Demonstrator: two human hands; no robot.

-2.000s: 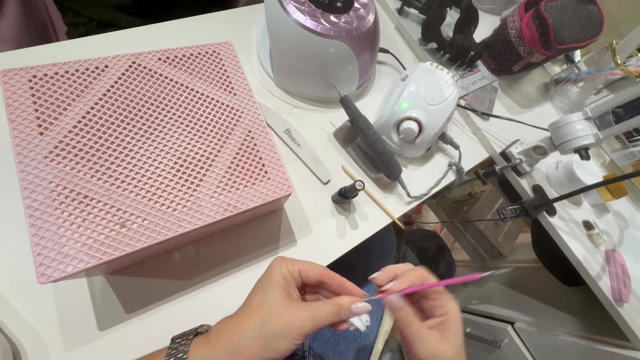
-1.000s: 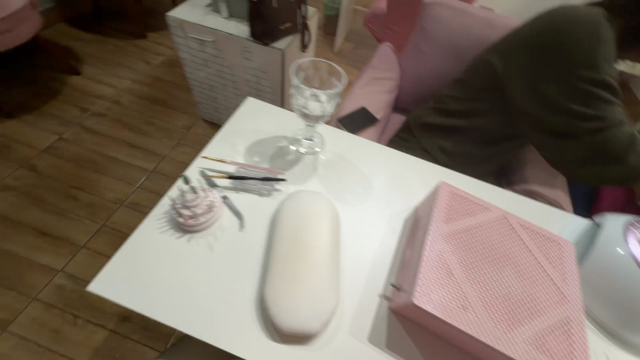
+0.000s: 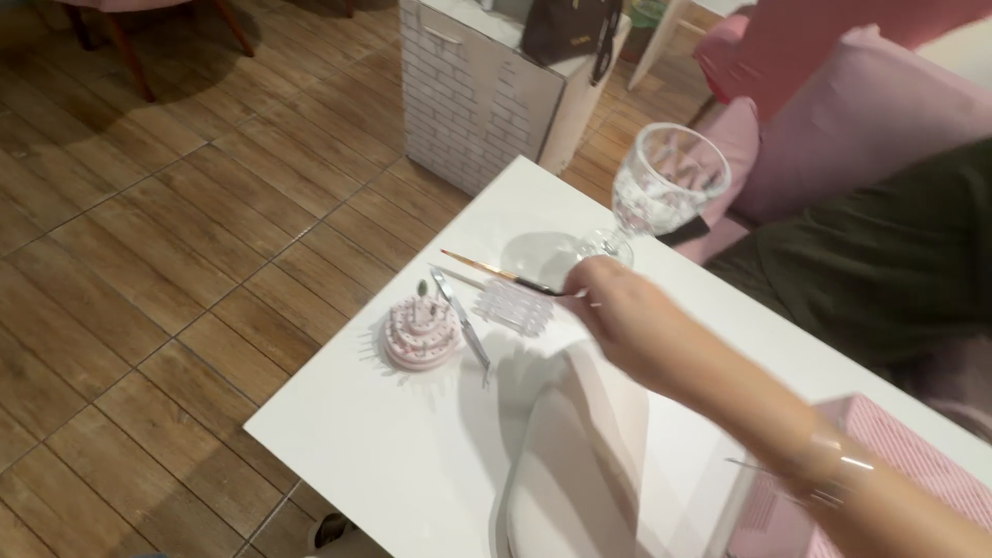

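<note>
My right hand, a shiny bracelet on its wrist, reaches across the white table from the lower right. Its fingers pinch the dark handle end of a thin brush with a gold-coloured ferrule. Beneath and beside the brush lies a ridged clear rest, with part of another slim tool near it. Metal tweezers lie left of the rest, beside a pink tiered holder with small bits standing in it. A long pale hand cushion is partly under my forearm. My left hand is out of view.
A stemmed glass with clear contents stands by the far table edge, just beyond my hand. The pink perforated box is at lower right, a thin metal tip by it. A person in dark clothing sits by pink seating. A cabinet holds a dark bag.
The view has swung left from the box and nail drill to the table's other end. My right hand has come in over the table and onto a brush that lay there a second ago.
</note>
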